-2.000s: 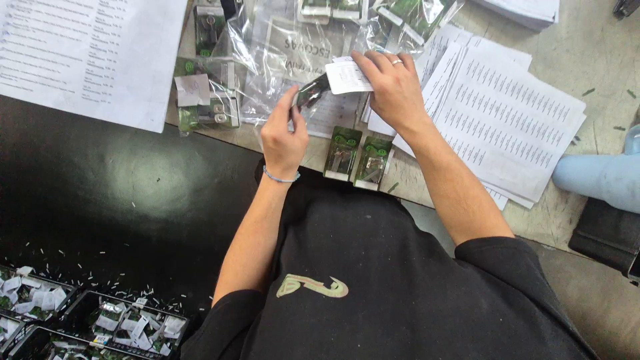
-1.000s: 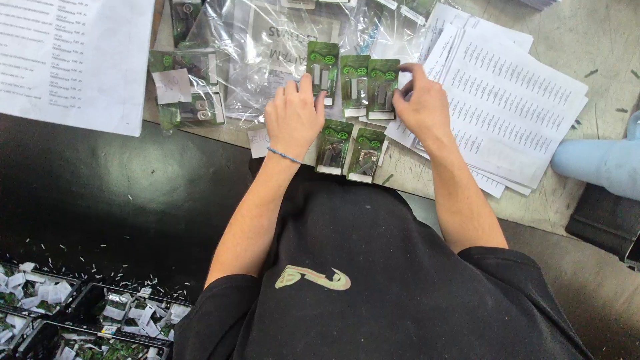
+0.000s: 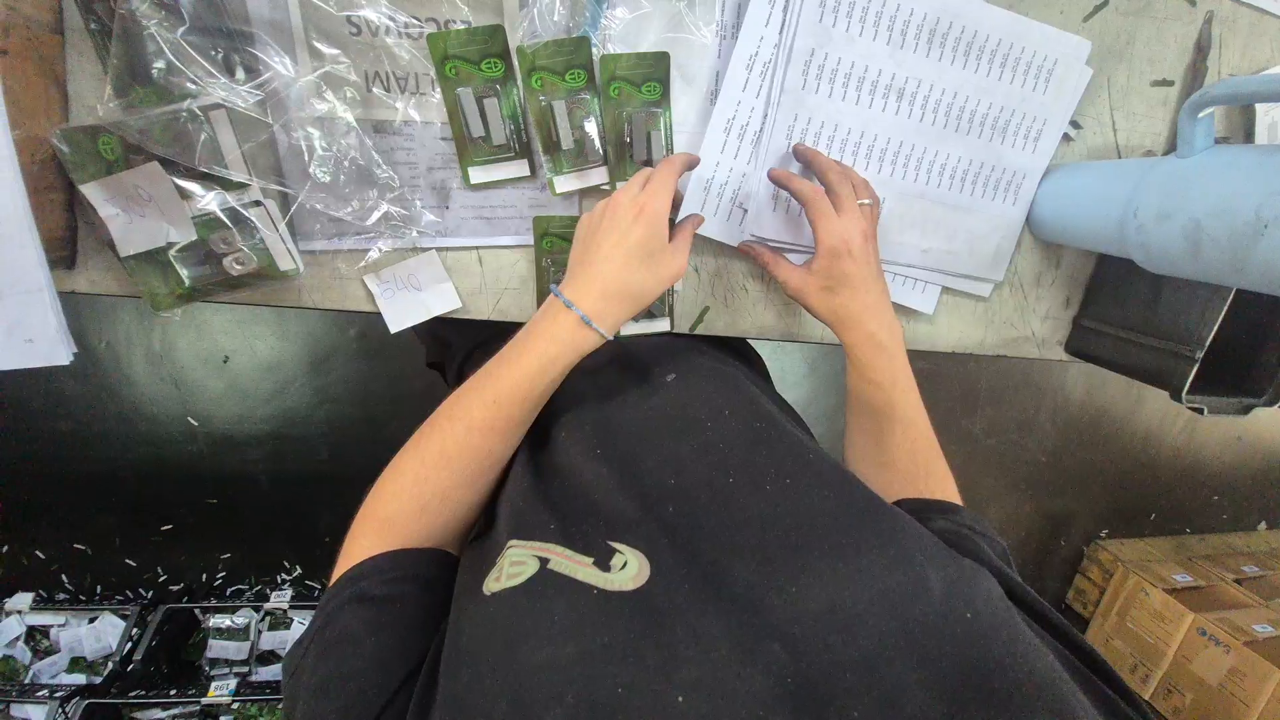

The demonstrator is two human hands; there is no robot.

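Observation:
Three green blister packs (image 3: pixel 480 108) with small grey blocks inside stand in a slanting row on the table. Just below the rightmost pack (image 3: pixel 637 105), my left hand (image 3: pixel 630 240) has its fingers spread, with the thumb and index finger toward the paper stack; whether it holds anything cannot be told. Under and beside that hand lie more green packs (image 3: pixel 553 240), partly hidden. My right hand (image 3: pixel 830 240), with a ring on one finger, rests with curved, parted fingers on a stack of printed sheets (image 3: pixel 930 130).
Left are clear plastic bags (image 3: pixel 260 60), a bagged group of packs (image 3: pixel 210 220) and a handwritten paper slip (image 3: pixel 412 290). A light blue mug (image 3: pixel 1130 215) and black box (image 3: pixel 1150 320) stand right. Crates (image 3: pixel 150 640) and cardboard boxes (image 3: pixel 1180 620) are below the table edge.
My right hand has moved from the rightmost pack onto the printed sheets. My left hand has left the upper left pack and moved right and down, over the lower packs.

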